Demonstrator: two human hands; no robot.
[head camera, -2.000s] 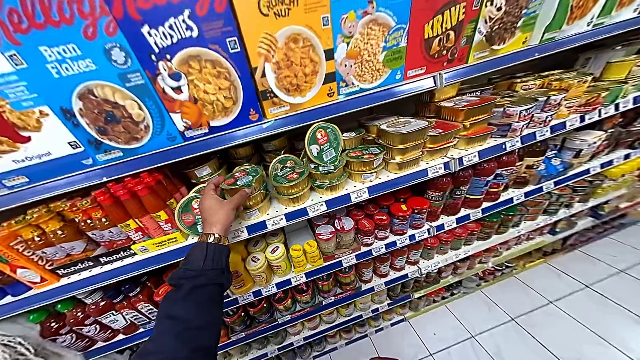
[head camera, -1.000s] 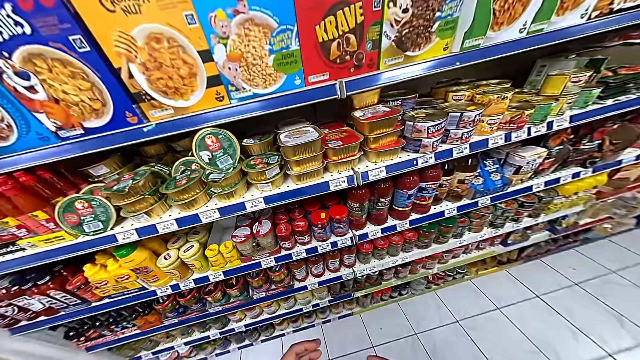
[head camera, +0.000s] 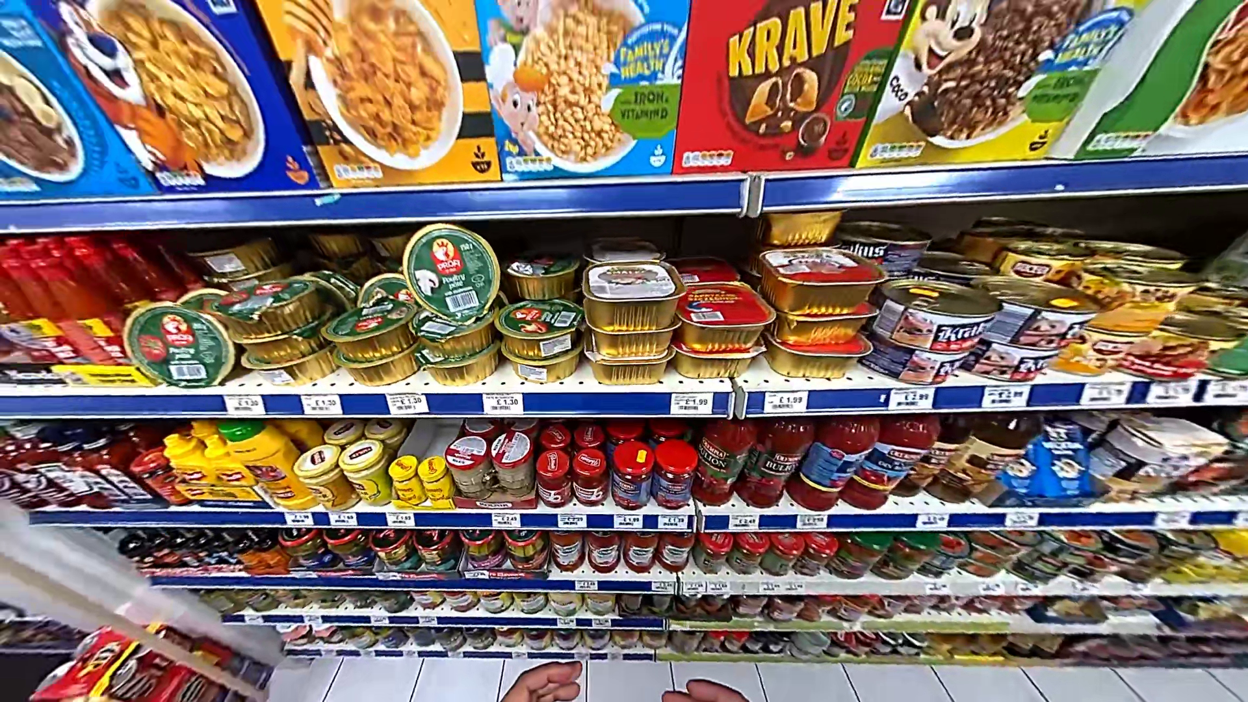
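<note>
Low in the head view, over the tiled floor, my left hand (head camera: 544, 682) shows with its fingers a little curled and nothing visible in it. My right hand (head camera: 705, 691) is just to its right, apart from it and cut off by the lower edge; only its fingers show, and no object is seen in them. Above both hands, on the upper food shelf, stand round foil tins of poultry pâté with green lids (head camera: 375, 320). One green-lidded tin (head camera: 450, 274) is tipped up on its side on top of others, and another (head camera: 179, 345) leans at the shelf's left front.
Cereal boxes (head camera: 780, 83) line the top shelf. Rectangular foil tins (head camera: 632, 297) and round cans (head camera: 933, 317) stand right of the pâté. Sauce jars (head camera: 632, 475) and yellow mustard bottles (head camera: 255, 458) fill the shelf below. Red snack packets (head camera: 127, 668) are at lower left; white floor tiles (head camera: 439, 681) lie below.
Two seconds ago my left hand was on the green-lidded tins; it has come away and is now low in view. My right hand has come into view. The view has shifted rightward.
</note>
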